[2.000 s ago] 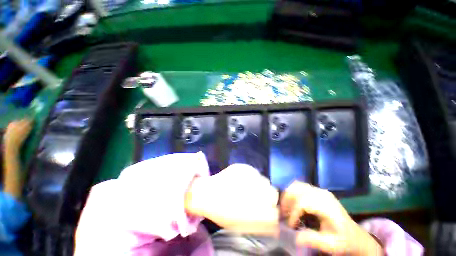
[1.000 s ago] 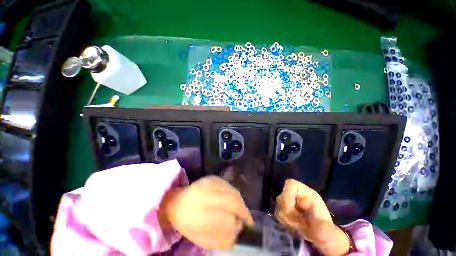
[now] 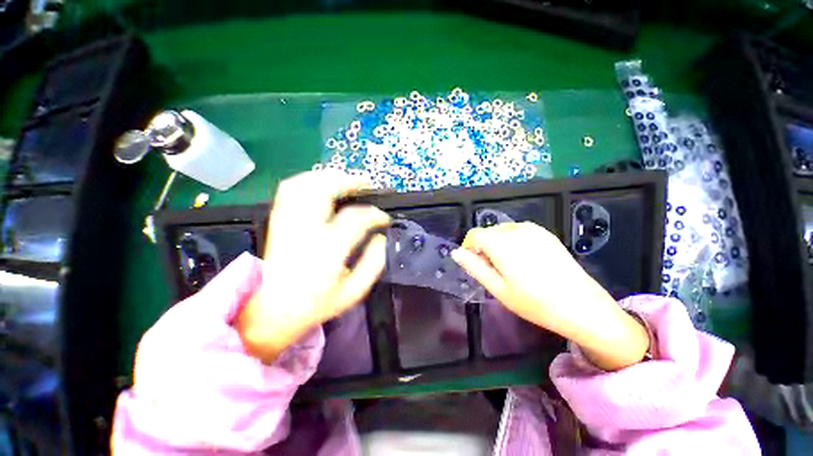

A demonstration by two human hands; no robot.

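Dark glossy phone back covers [image 3: 431, 327] lie in the slots of a black foam tray [image 3: 528, 191], camera areas at the top. A thin clear strip [image 3: 426, 259] with a few dark round rings spans between my hands over the middle slots. My right hand [image 3: 526, 272] pinches its right end between thumb and fingers. My left hand [image 3: 316, 258] is at its left end, fingers spread and curved; whether they grip the strip is not clear. My hands hide the second slot's camera area and part of the fourth's.
A white pump bottle [image 3: 210, 153] and a thin swab [image 3: 163, 198] lie left behind the tray. Tiny yellow-white and blue rings [image 3: 437, 142] are piled behind it. Clear strips with dark rings [image 3: 704, 205] lie right. Stacked trays stand left [image 3: 107, 134] and right [image 3: 744, 178].
Both hands have moved from the tray's front edge up over its slots. The clear strip now shows stretched between them. The view has also shifted.
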